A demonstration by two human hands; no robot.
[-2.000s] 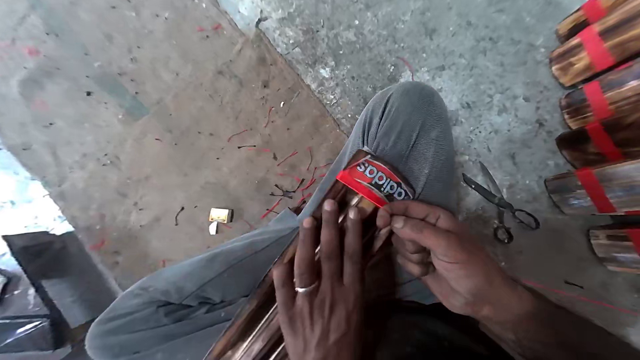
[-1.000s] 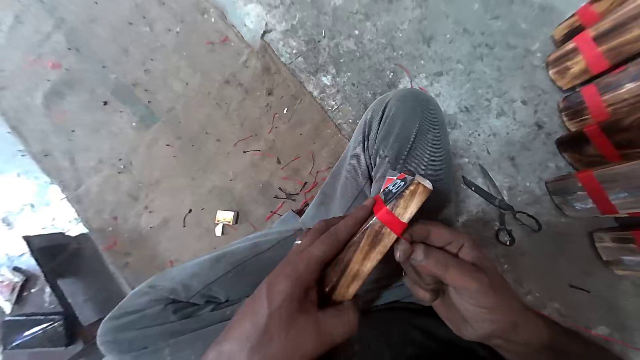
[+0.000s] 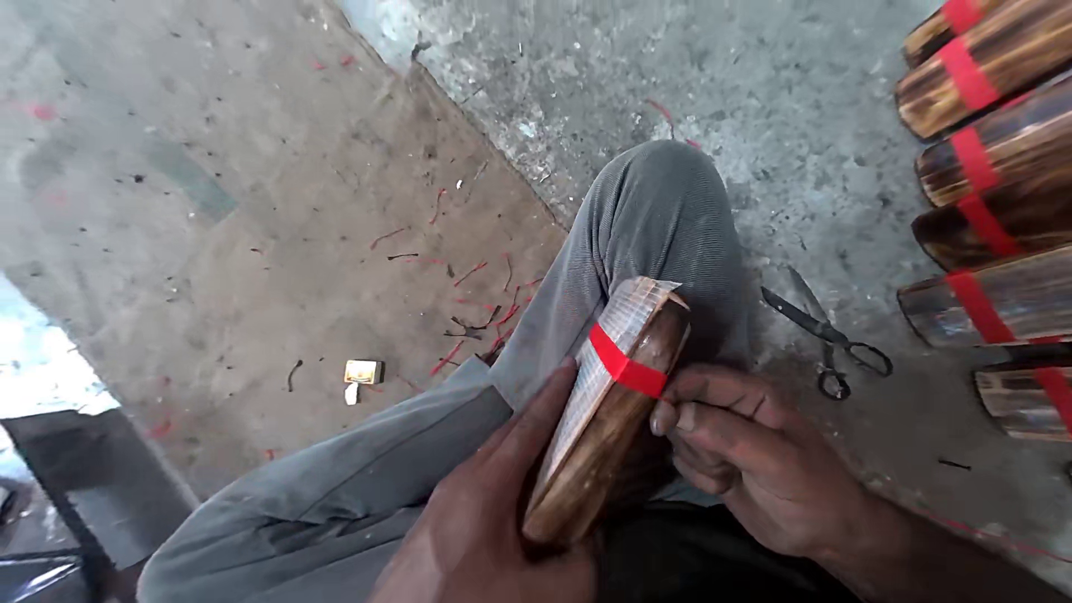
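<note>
Over my lap, my left hand grips a brown, streaked wooden piece, tilted with its far end toward the raised knee. A whitish patterned sheet lies along its left side. Red tape crosses the sheet and the wood near the far end. My right hand pinches the tape's end between thumb and forefinger at the right edge of the piece. My left fingertips rest along the sheet's edge; the underside of the piece is hidden.
Black-handled scissors lie partly open on the concrete floor right of the knee. Several similar wooden pieces with red bands line the right side. A small matchbox and scattered red thread scraps lie on the left.
The piece has been turned over in my left hand: the branded printed face at its end is out of sight and the patterned sheet shows. The red tape now runs across this side.
</note>
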